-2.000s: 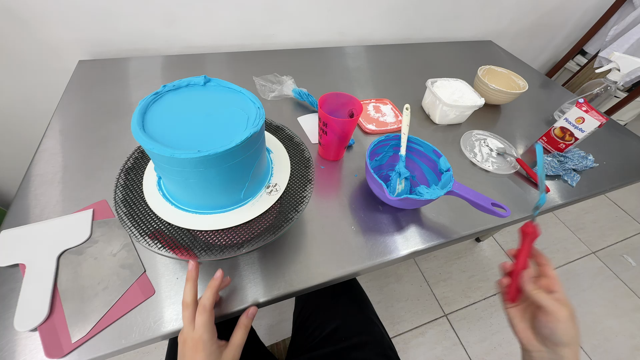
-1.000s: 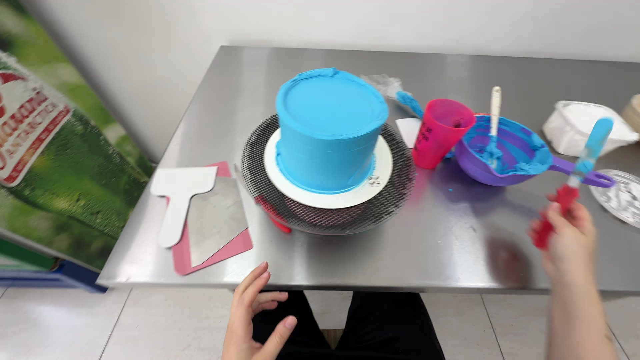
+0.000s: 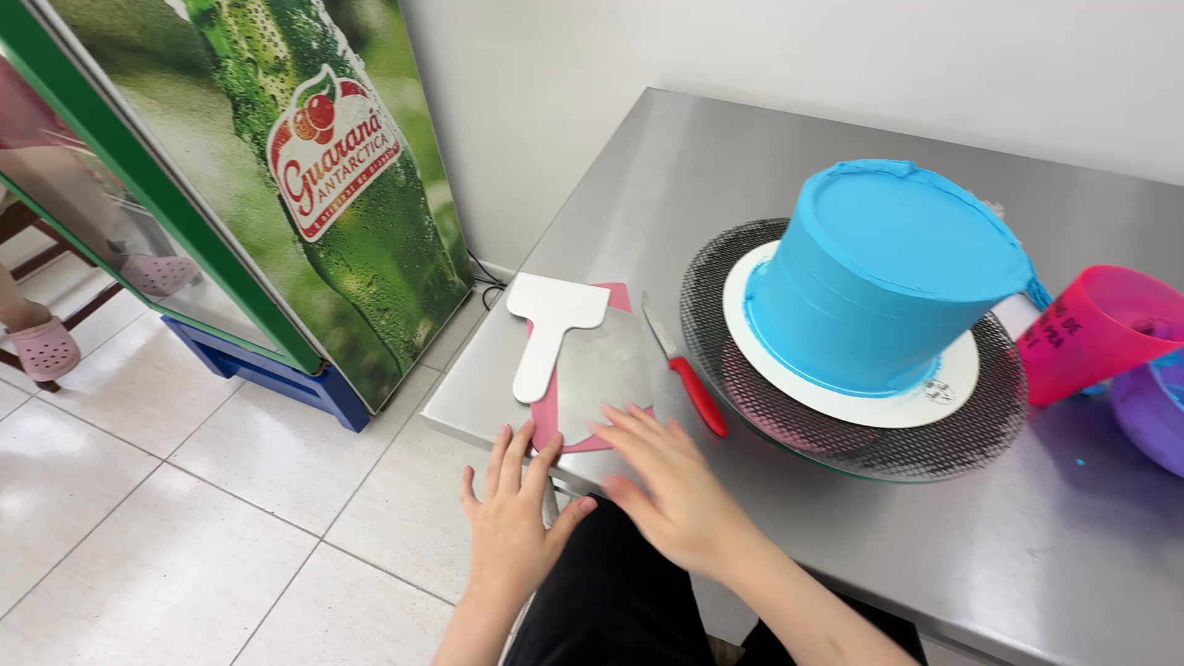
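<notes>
My left hand [image 3: 520, 507] rests its fingertips at the table's front edge, on the near corner of a pink-edged metal smoothing scraper [image 3: 606, 375]. Over the scraper's near end is my right hand [image 3: 680, 490], slightly blurred, fingers spread, holding nothing. A white plastic scraper [image 3: 553, 328] with a handle lies partly on the metal one. To its right lies a red-handled knife [image 3: 696, 396]. The blue-frosted cake [image 3: 888, 287] stands on a white round board [image 3: 814, 393] on a dark mesh-patterned turntable [image 3: 980, 435], with a raised ridge of frosting at its top edge.
A pink plastic cup [image 3: 1091, 333] and a purple bowl [image 3: 1152, 407] stand right of the turntable. A drinks refrigerator [image 3: 351, 185] is left of the steel table [image 3: 731, 139]. At far left, a person's feet in pink clogs [image 3: 44, 351] show, one through the refrigerator's glass.
My right hand has let go of the red-handled spatula and come left beside my left hand. My left hand now touches the metal scraper's corner. The view has swung left.
</notes>
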